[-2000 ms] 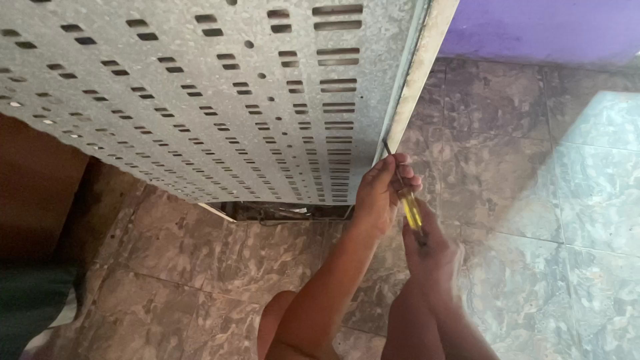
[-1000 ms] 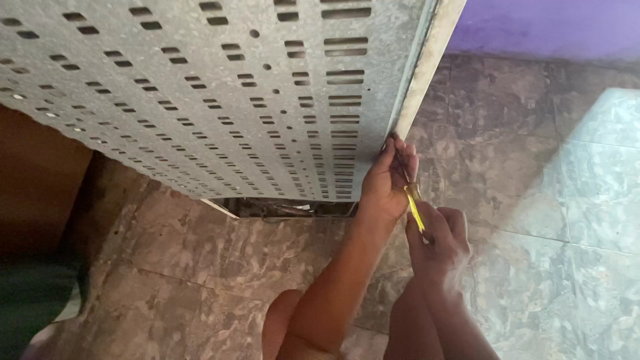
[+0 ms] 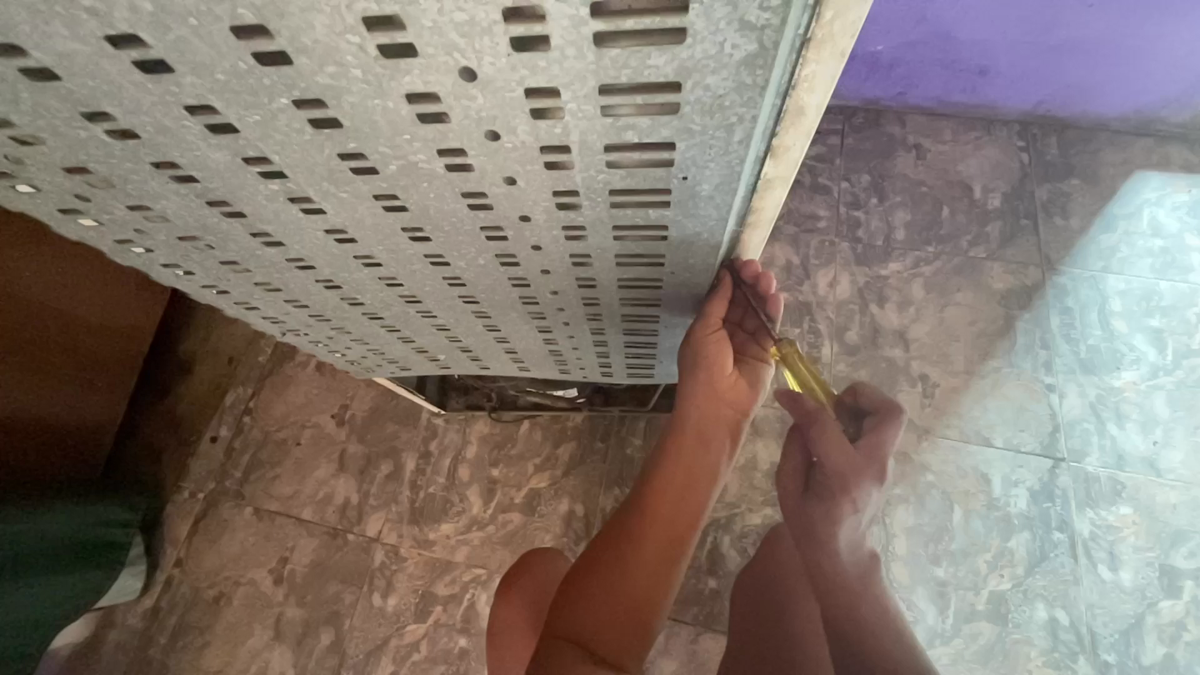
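Observation:
A large galvanized metal panel [image 3: 422,216] with rows of slots and round holes forms the back of an upright appliance with an off-white side edge [image 3: 797,122]. My right hand [image 3: 839,445] grips the yellow handle of a screwdriver [image 3: 802,370]. Its thin dark shaft runs up and left across the palm of my left hand [image 3: 727,342], toward the panel's right edge. The fingers of my left hand curl around the shaft near its tip and touch that edge. The tip itself and whatever it meets are hidden.
Below the panel, a dark opening [image 3: 600,398] shows cables or parts inside. Brown marbled tiles [image 3: 319,450] cover the floor, with bright light on the right. A purple wall [image 3: 1012,52] stands at upper right, a brown wooden surface [image 3: 75,347] at left, and dark green cloth [image 3: 66,562] at lower left.
My right hand has shifted around the yellow handle since one second ago, and more of the handle shows now. My left hand stays at the panel's edge.

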